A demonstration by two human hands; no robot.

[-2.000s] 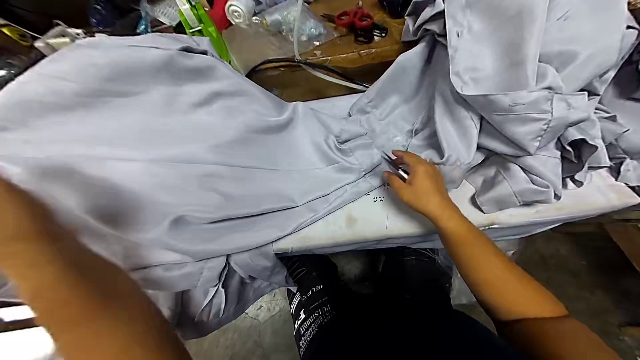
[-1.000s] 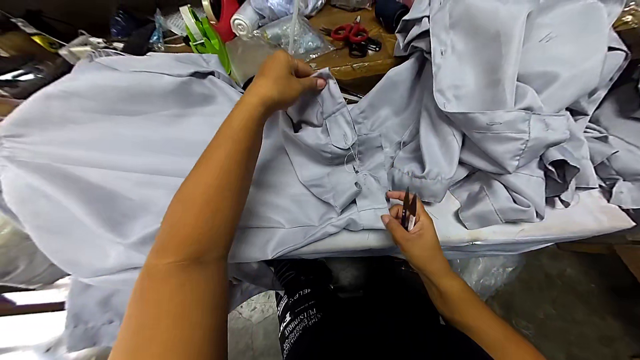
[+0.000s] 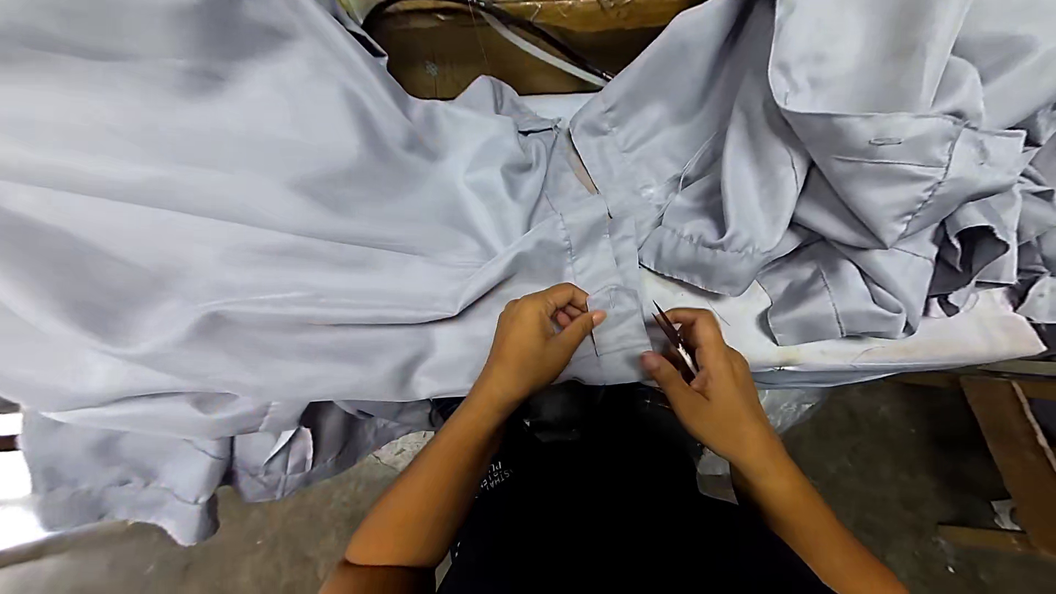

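A light grey satin-like garment (image 3: 272,247) lies across a white-covered work surface (image 3: 825,351). My left hand (image 3: 544,334) pinches the edge of its stitched band (image 3: 619,318) between thumb and fingers. My right hand (image 3: 701,371) holds small dark thread snips (image 3: 676,337), whose tips point up and left, just right of the band. A loose thread shows near the snips. More grey fabric with a buttonhole (image 3: 887,141) and sewn hems is heaped at the right.
Beyond the cloth run a wooden edge (image 3: 569,12) and dark and white cables (image 3: 544,49). Grey fabric hangs over the near edge at left (image 3: 140,478). Wooden pieces (image 3: 1011,454) stand by the floor at lower right.
My left hand has come down from the far side of the garment to the band near the front edge. The lifted cloth now lies flatter. The view has shifted closer.
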